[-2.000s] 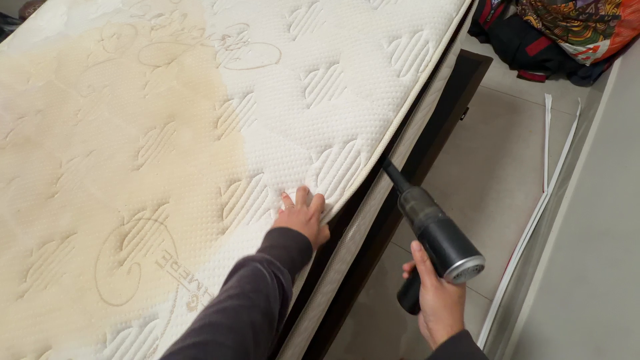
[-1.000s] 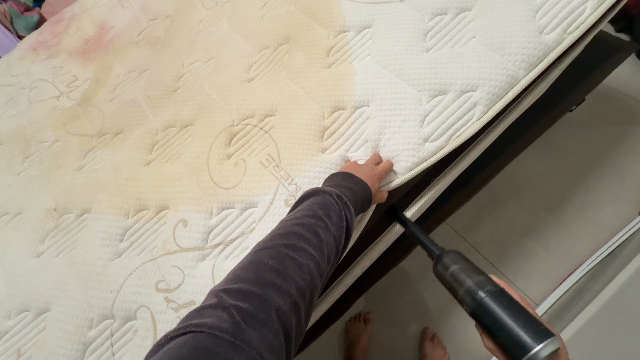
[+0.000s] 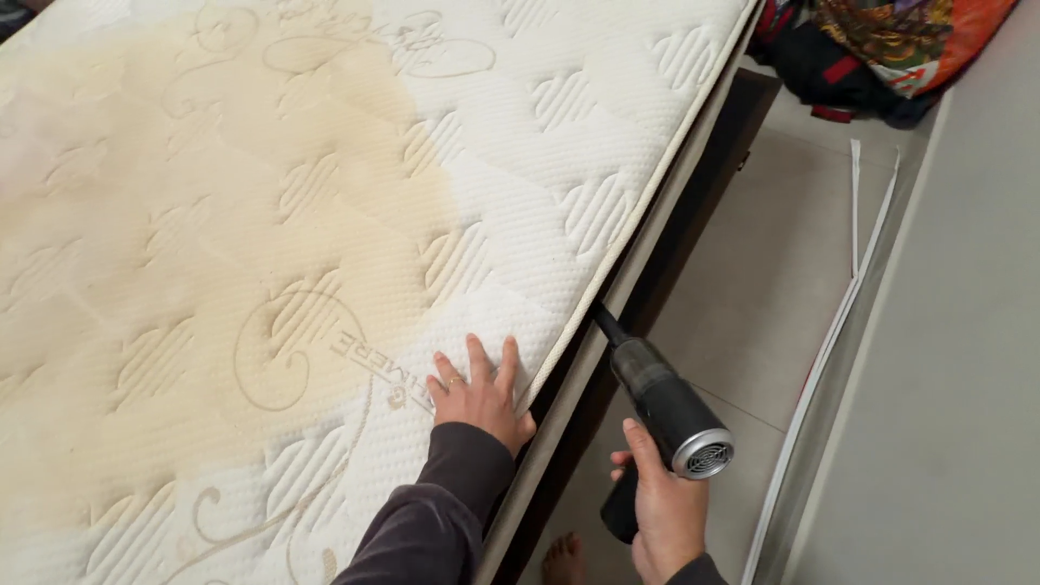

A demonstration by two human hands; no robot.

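A white quilted mattress (image 3: 504, 203) with a broad yellowish stain fills the left and middle of the view. My left hand (image 3: 481, 398) lies on its top near the piped edge, fingers spread, thumb over the side. In my right hand (image 3: 670, 496) is the handle of a black handheld vacuum cleaner (image 3: 666, 398) with a silver vented end. Its narrow nozzle reaches into the dark gap between the mattress and the bed frame's side rail (image 3: 561, 414); the nozzle's tip is hidden there.
Grey floor tiles (image 3: 756, 268) lie right of the bed. Long white strips (image 3: 821, 366) run along the foot of the grey wall (image 3: 951, 349). A dark bag (image 3: 869, 89) and a colourful one (image 3: 910, 32) are heaped at the top right. A bare foot (image 3: 564, 556) shows at the bottom.
The view has shifted between the frames. My left hand's fingers, more bunched at the mattress edge one second ago, are now spread on its top.
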